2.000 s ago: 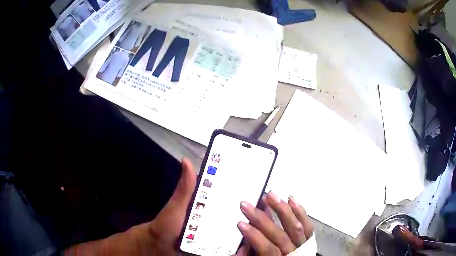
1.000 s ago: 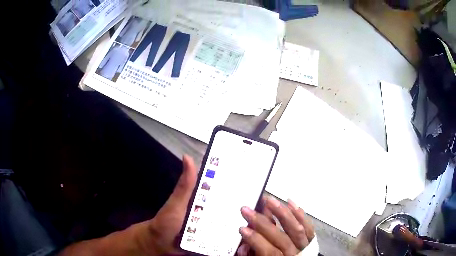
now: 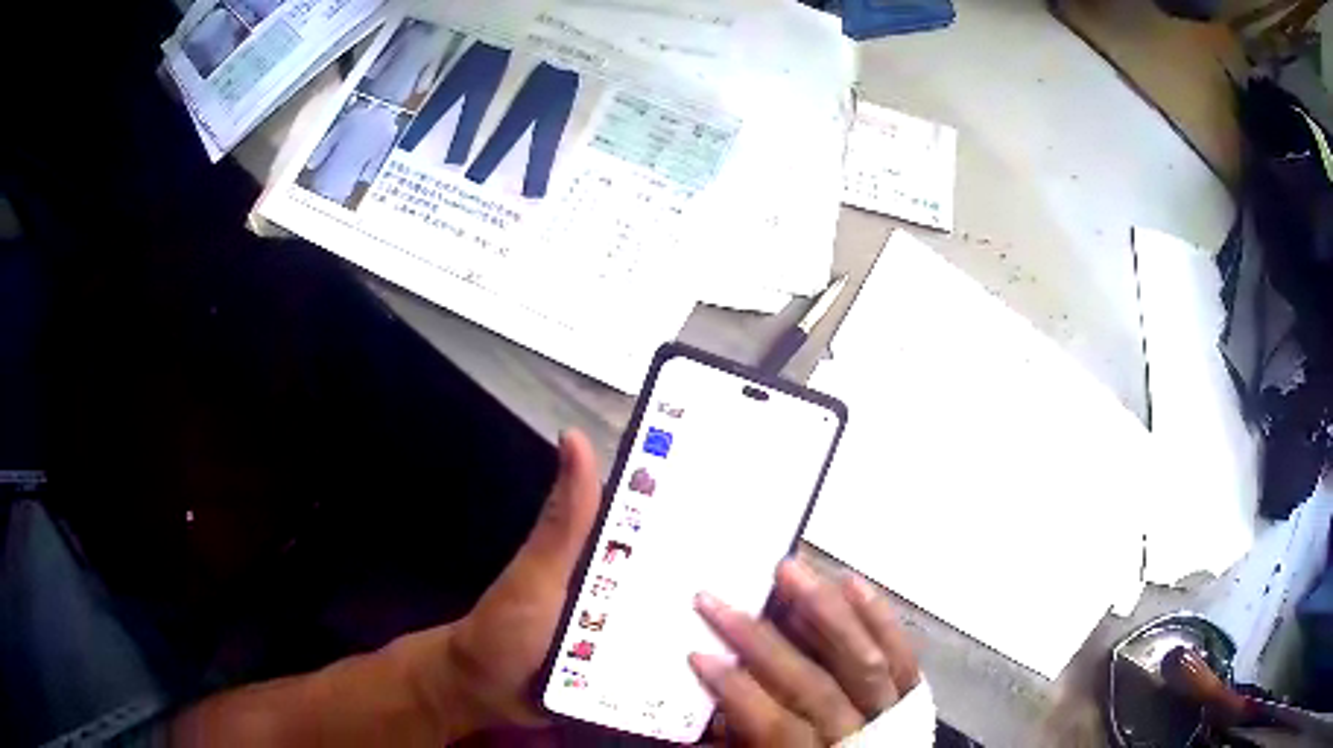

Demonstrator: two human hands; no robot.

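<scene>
My left hand (image 3: 512, 628) holds a black-edged smartphone (image 3: 695, 541) from its left side, thumb along the edge. The lit screen shows a list with small coloured pictures down its left side. My right hand (image 3: 819, 658), with a white wrap (image 3: 895, 722) at the wrist, is over the phone's lower right, fingertips at the screen; whether it also supports the phone is hidden. A dark pen (image 3: 803, 327) with a pale tip lies above the phone. A blank-looking white sheet (image 3: 980, 453) lies to the right.
Printed sheets with dark trousers (image 3: 483, 161) lie upper left, a second set (image 3: 271, 59) farther left. A small slip (image 3: 899, 164), a blue object (image 3: 895, 15) and another white sheet (image 3: 1191, 409) lie on the pale table (image 3: 1023, 161). A shiny metal object (image 3: 1170, 680) is lower right; dark fabric beyond.
The view has shifted, so the papers sit slightly higher and farther right. The list on the phone screen has scrolled up a little. Both hands stay at the phone.
</scene>
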